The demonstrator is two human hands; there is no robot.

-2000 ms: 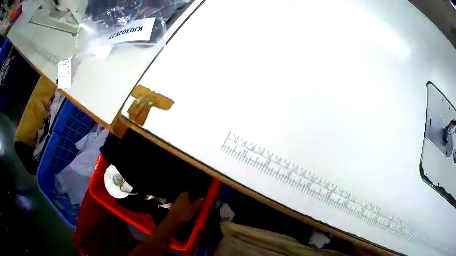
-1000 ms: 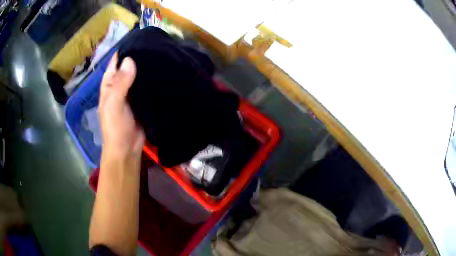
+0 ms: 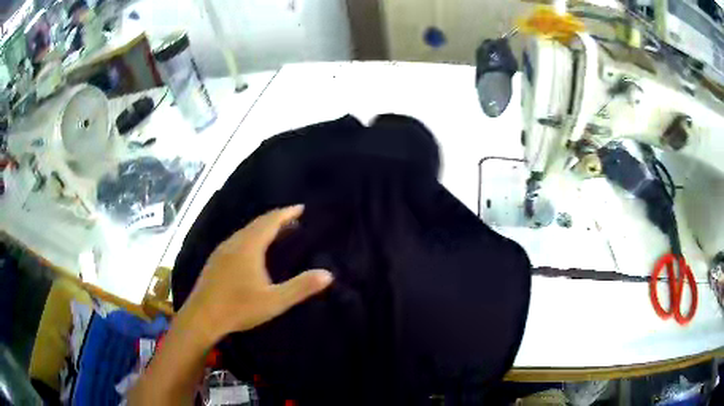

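A black garment piece lies bunched over the front of the white table and hangs past its edge. My left hand is over the garment's left part, thumb and fingers apart, with no cloth pinched between them. My right hand is not in view. The sewing machine stands to the right of the garment, its needle area above the metal plate. Red-handled scissors lie at the right.
A clear tumbler and a plastic-wrapped bundle stand on the left table. A dark grey object is behind the plate. Blue and yellow baskets are below left. A dark strip crosses the table at right.
The view has swung up from the baskets to the machine. The black garment, held by my left hand over the red basket before, now lies on the table, and that hand has opened.
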